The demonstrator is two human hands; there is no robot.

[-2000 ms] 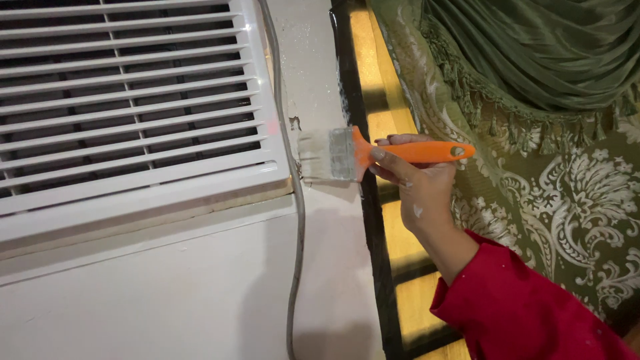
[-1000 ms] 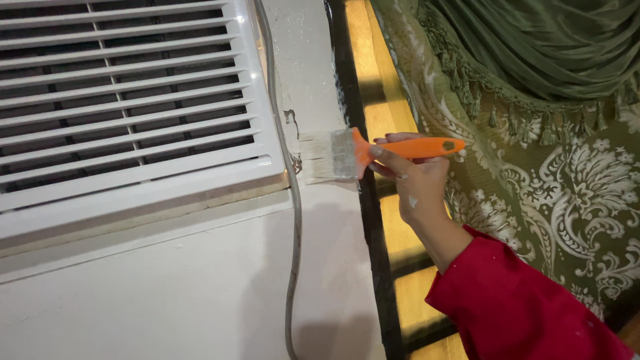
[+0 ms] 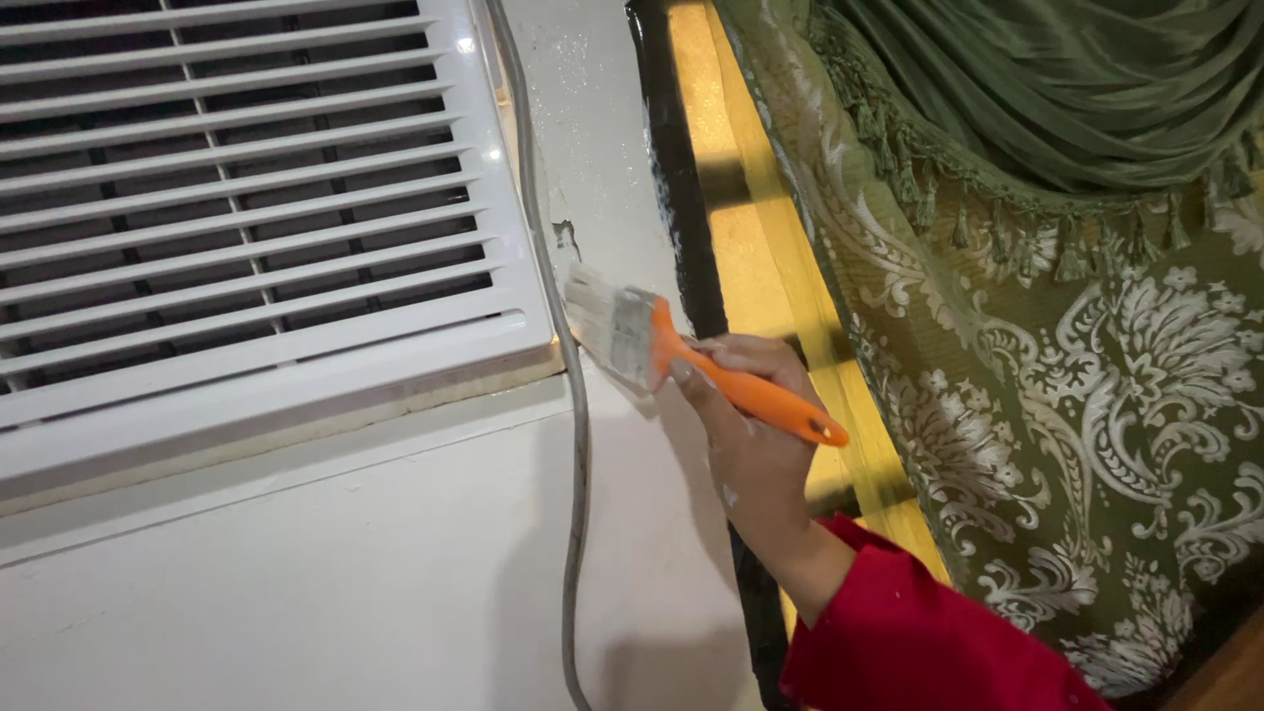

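My right hand [image 3: 755, 425], in a red sleeve, grips a wide paintbrush by its orange handle [image 3: 760, 393]. White paint coats the bristles [image 3: 597, 311] and the ferrule, and a few white spots mark the hand. The bristle tips meet the white wall [image 3: 642, 474] or hang very close to it, just right of the grey cable [image 3: 578, 464]. Right above them is a small dark chipped patch [image 3: 564, 235]. Wet paint glistens on the upper strip of wall. My left hand is out of the frame.
A white louvred air-conditioner grille [image 3: 247, 197] fills the upper left, with a rough edge beneath it. Along the wall's right side runs a black window frame [image 3: 681, 168] with yellow-lit panes [image 3: 741, 257] and dark bars. A green patterned curtain [image 3: 1066, 395] with tassels hangs at the right.
The brush has tilted: its handle was nearly level and now slopes down to the right, with the bristles pointing up and left. My right hand still holds it.
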